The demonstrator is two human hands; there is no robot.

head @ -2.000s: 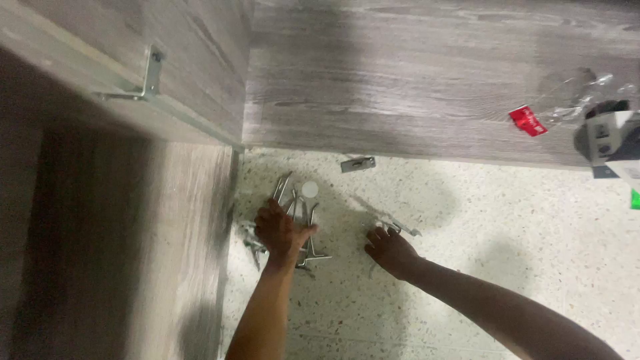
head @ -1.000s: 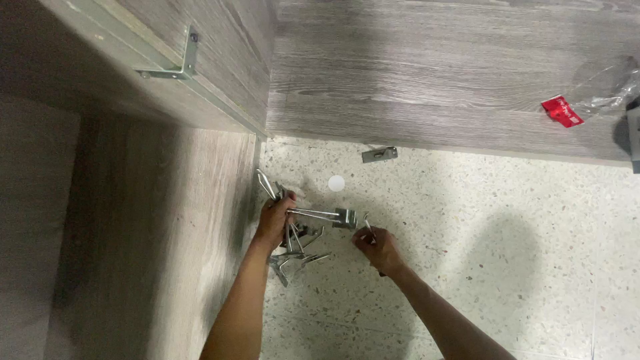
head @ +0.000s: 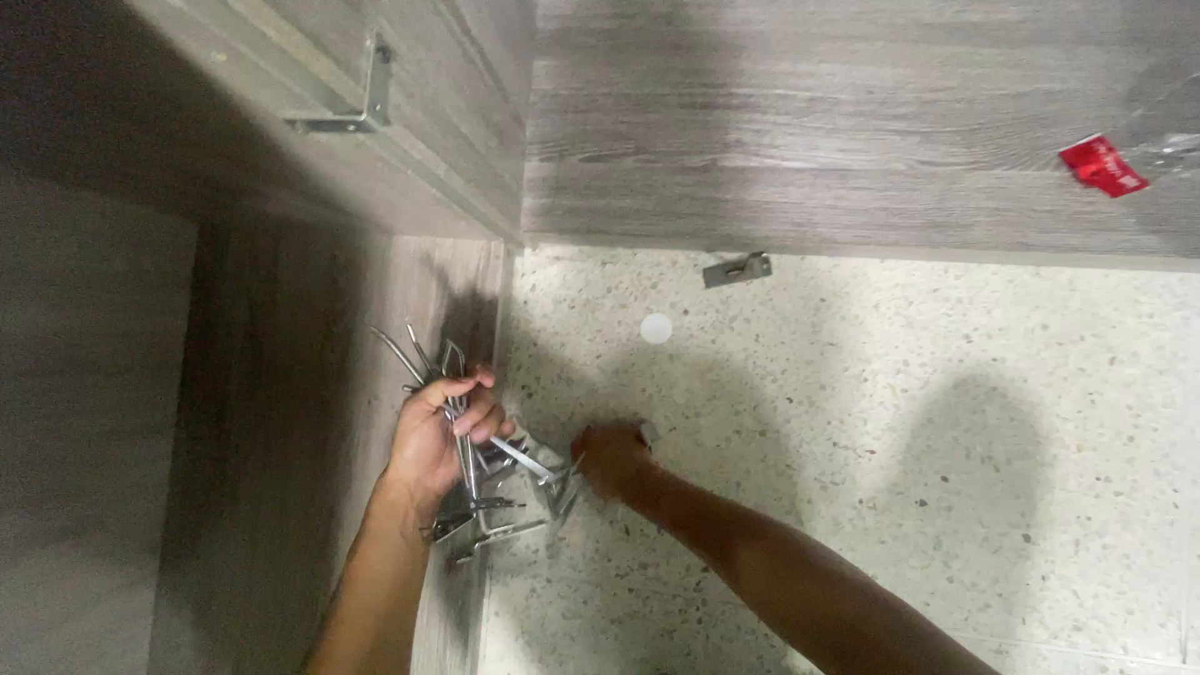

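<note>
My left hand (head: 450,436) is closed around a bundle of bent metal rods (head: 403,354), some sticking out above the fingers and others hanging below with flat metal ends. Just right of it, my right hand (head: 614,459) is low over the speckled floor, its fingers curled and blurred. A small pale metal piece (head: 649,432) shows at its upper edge, and a thin rod is by its left side; whether the fingers grip either is unclear. More metal pieces (head: 511,530) overlap below and between the hands, partly hidden and blurred.
A flat metal bracket (head: 737,271) lies near the back wood-grain panel (head: 769,122). A white disc (head: 656,328) is on the floor (head: 891,375). An L-shaped bracket (head: 375,94) is fixed to the left frame. A red label (head: 1103,166) with clear plastic is at the upper right.
My left hand has raised the metal rods from the pile seen on the floor earlier and turned palm up. My right hand has moved left, close to the bundle.
</note>
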